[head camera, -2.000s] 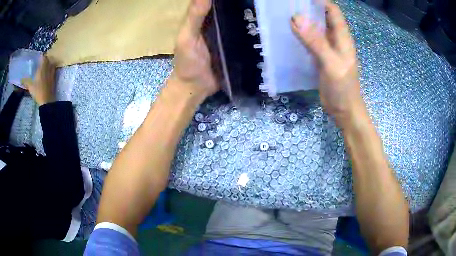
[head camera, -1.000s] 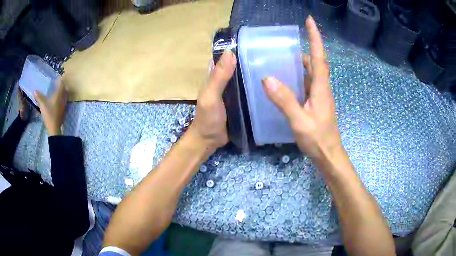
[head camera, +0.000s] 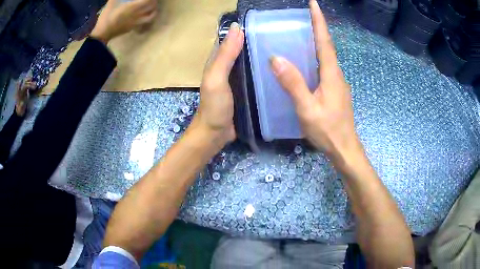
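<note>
A milky translucent housing half (head camera: 284, 47) and a glossy black housing half (head camera: 245, 94) are held upright side by side, closed against each other, above the bubble wrap. My left hand (head camera: 218, 89) is bare and grips the black half from the left, thumb up along its face. My right hand (head camera: 321, 100) is bare and presses on the milky half, thumb on its face and fingers around its far side. The inside of the housing is hidden. Small round fittings (head camera: 269, 178) lie loose below and left of the housing.
Bubble wrap (head camera: 400, 136) covers the table. A tan sheet (head camera: 173, 52) lies at the back left. Black ribbed shells (head camera: 416, 26) stand in columns at the back right. At left, a person's dark sleeve (head camera: 68, 94) and hand (head camera: 123, 18) reach over the sheet. Dark small parts (head camera: 46, 65) lie at its left edge.
The two halves were apart about two seconds ago and are now together in my hands. The neighbour's hand has left the milky part it held and moved over the tan sheet.
</note>
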